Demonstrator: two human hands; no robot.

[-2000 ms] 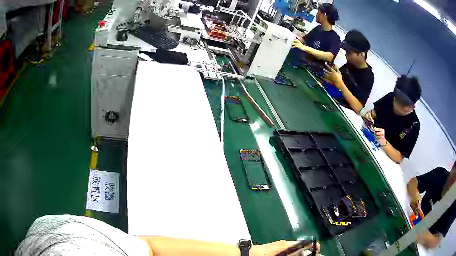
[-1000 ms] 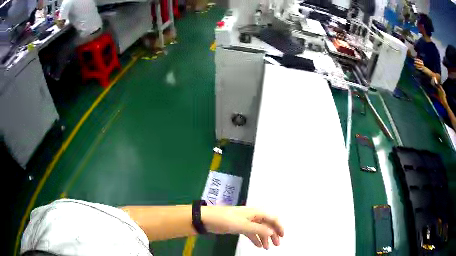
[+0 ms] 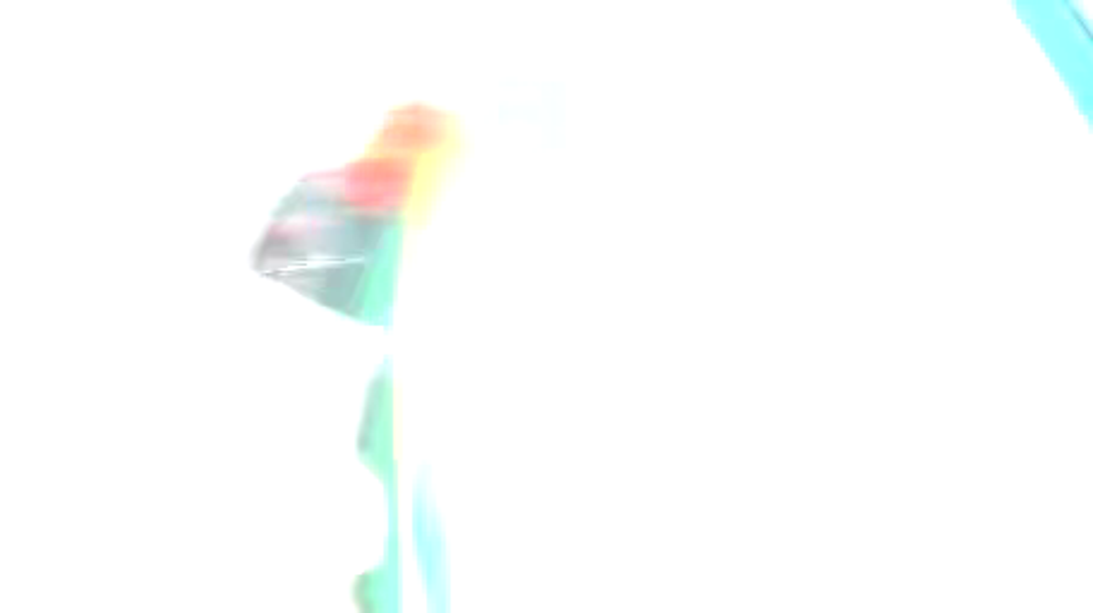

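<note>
The head view is almost wholly washed out to white. Neither my left hand nor my right hand can be made out. No phone frame or tray can be made out. Left of centre there is a blurred patch point(image 3: 330, 240) of grey with red, yellow and green at its upper and right sides; what it is cannot be told.
A thin pale green strip point(image 3: 386, 431) runs down below the patch to the bottom edge, with a faint cyan streak beside it. A bright cyan band point(image 3: 1057, 54) crosses the upper right corner. None of these can be identified.
The worktop, belt, phone frames, tray, floor and my left forearm and hand showed before. Now the view is overexposed white and none of them can be made out.
</note>
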